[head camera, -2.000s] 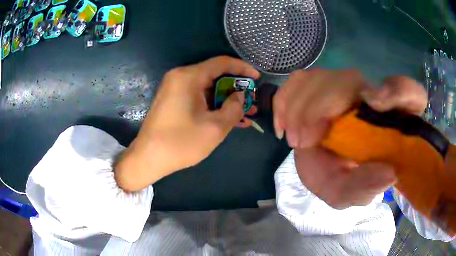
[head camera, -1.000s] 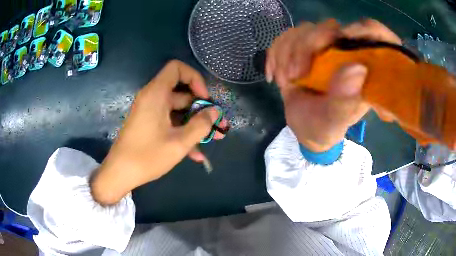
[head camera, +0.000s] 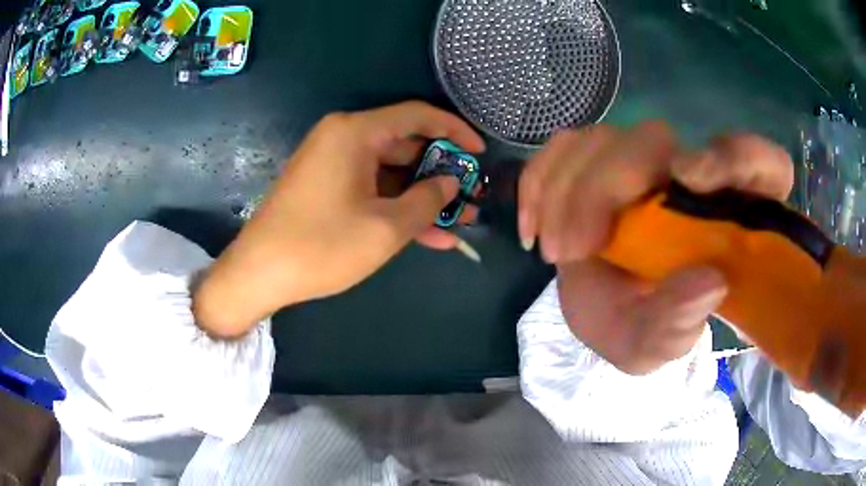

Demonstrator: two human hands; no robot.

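My left hand [head camera: 332,204] holds a small teal-edged circuit board [head camera: 446,171] between thumb and fingers, tilted, left of centre. A short pale tip [head camera: 467,250] sticks out below the fingers. My right hand [head camera: 617,218] is closed around the orange electric screwdriver [head camera: 736,266], which has a black grip strip. The screwdriver's dark nose [head camera: 501,187] points left at the board. The nose is blurred, and I cannot tell whether its bit touches the board.
A round perforated metal tray [head camera: 532,66] lies beyond the hands. Several teal-edged boards [head camera: 228,40] lie in rows at the upper left. Clear plastic items [head camera: 836,180] are at the right edge. A white sleeve of another person [head camera: 788,418] shows at the lower right.
The screwdriver, raised and apart from the board a second ago, is now lowered with its nose by the board. The board in my left hand has turned, showing its component face. The view has shifted.
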